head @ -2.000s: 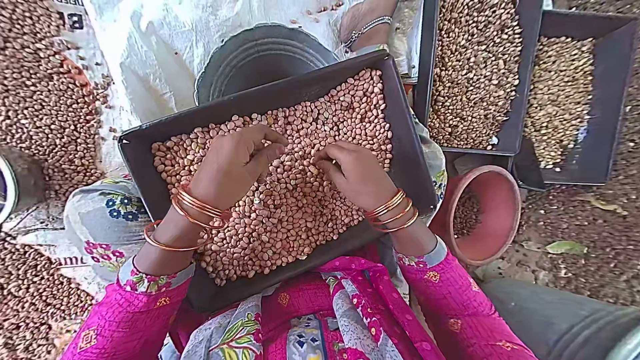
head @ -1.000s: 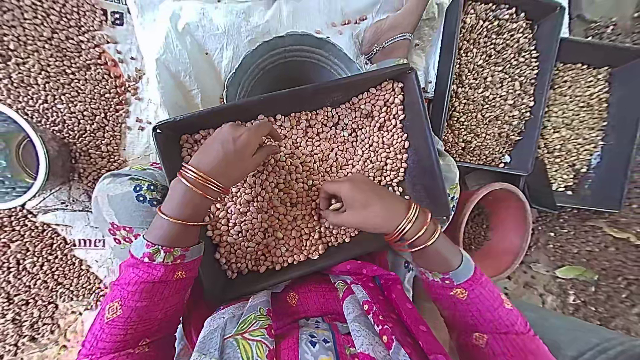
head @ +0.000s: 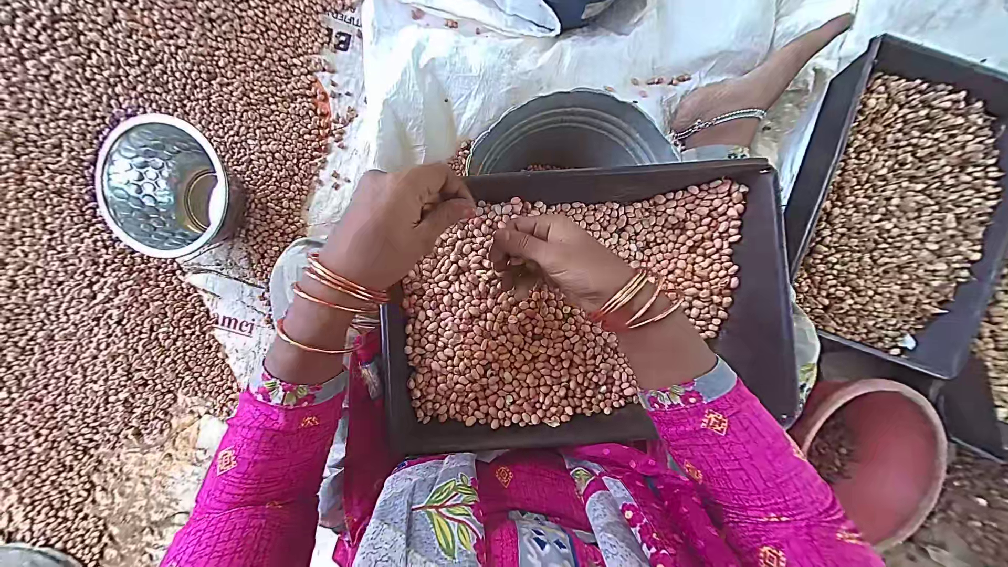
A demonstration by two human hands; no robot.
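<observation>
A black rectangular tray [head: 752, 331] rests on my lap, holding a spread of shelled peanuts [head: 504, 354]. My left hand [head: 402, 220] is raised over the tray's upper left corner, its thumb and fingertips together; whether a nut is between them cannot be made out. Over the middle of the nuts, my right hand [head: 555, 256] has its fingers curled and thumb against the index finger, and what it may hold is hidden. Just beyond the tray's far edge stands a grey bucket [head: 575, 130], partly covered by the tray.
At left, a metal tumbler [head: 161, 185] lies tilted on a large heap of nuts [head: 87, 339]. White sacking [head: 409, 94] spreads ahead, with a bare foot [head: 732, 102] wearing an anklet. To the right are another filled black tray [head: 811, 181] and a reddish tub [head: 898, 457].
My left hand has moved to the tray's upper left corner, near the bucket. My right hand has moved up from the lower middle of the nuts. The view has shifted left.
</observation>
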